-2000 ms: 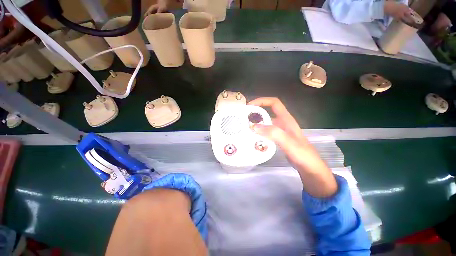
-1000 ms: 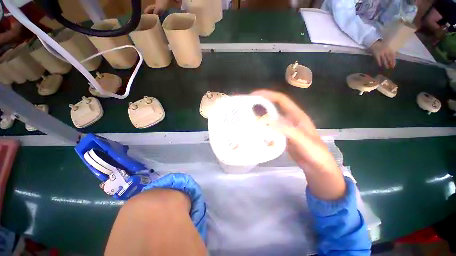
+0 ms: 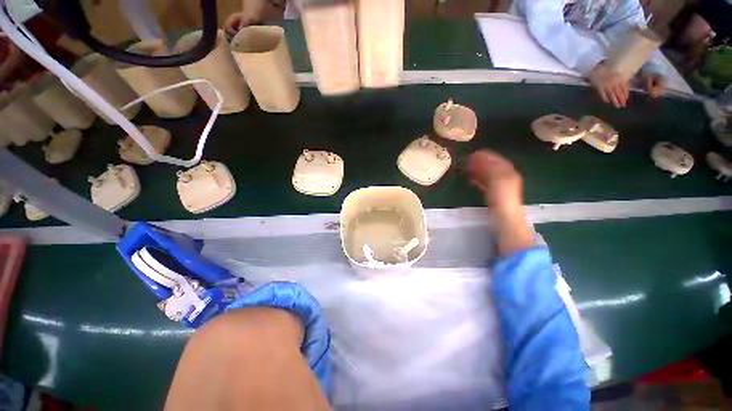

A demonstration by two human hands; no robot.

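Observation:
A cream cup-shaped housing (image 3: 384, 229) stands upright on the whitish sheet (image 3: 413, 329), its mouth open, with small white pieces inside at the near side. My right hand (image 3: 496, 181) is over the belt, right of an end cap (image 3: 424, 160) that lies with its posts up. The hand is blurred, its fingers loosely bent and apart from the cap, with nothing seen in them. A bare part of my left arm and a blue cuff show at the bottom; my left hand itself does not show.
More end caps (image 3: 319, 172) lie along the green belt (image 3: 265, 144). Tall beige housings (image 3: 266, 68) stand along its far side. A blue dispenser (image 3: 180, 269) is at left, under a hanging white cable (image 3: 88, 96). A person's hands (image 3: 610, 84) hold a housing at top right.
The end cap with the grille is off the housing, whose open mouth now shows. My right hand has moved right, onto the belt. The belt's caps and housings have shifted left; two tall housings appear at top centre.

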